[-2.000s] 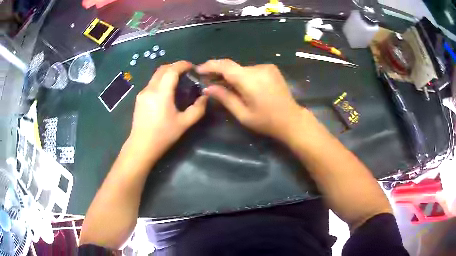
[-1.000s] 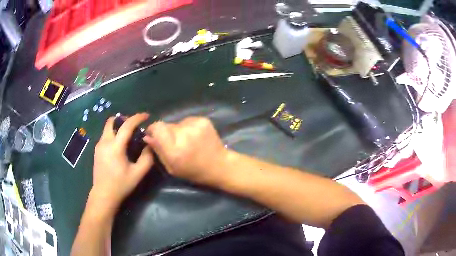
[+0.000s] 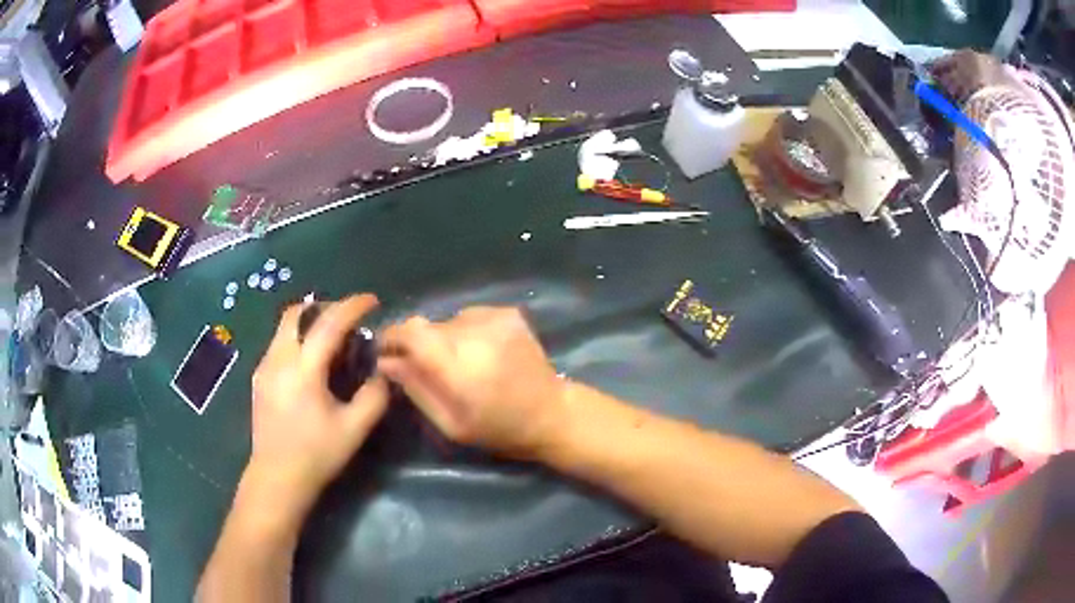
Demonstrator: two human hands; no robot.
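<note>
My left hand (image 3: 309, 395) grips a small dark object (image 3: 350, 363), likely a keypad phone, above the green mat; the fingers hide most of it. My right hand (image 3: 472, 371) has its fingertips pinched together at the object's right edge; whether they hold a small part cannot be seen. An LCD screen module (image 3: 205, 370) with a white rim and orange ribbon end lies on the mat left of my left hand. A black battery (image 3: 698, 318) with gold lettering lies to the right of my right hand.
Bluish discs (image 3: 269, 276), clear cups (image 3: 126, 324) and a yellow-framed part (image 3: 151, 239) lie left. At the back are a red tray (image 3: 295, 53), white bottle (image 3: 704, 132), red-yellow screwdriver (image 3: 621, 191) and tweezers (image 3: 634, 219). A dark electric screwdriver (image 3: 851, 295) lies right.
The view has swung right, showing more of the red tray and the right fan. My right hand has changed from spread fingers to a closed pinch at the dark object.
</note>
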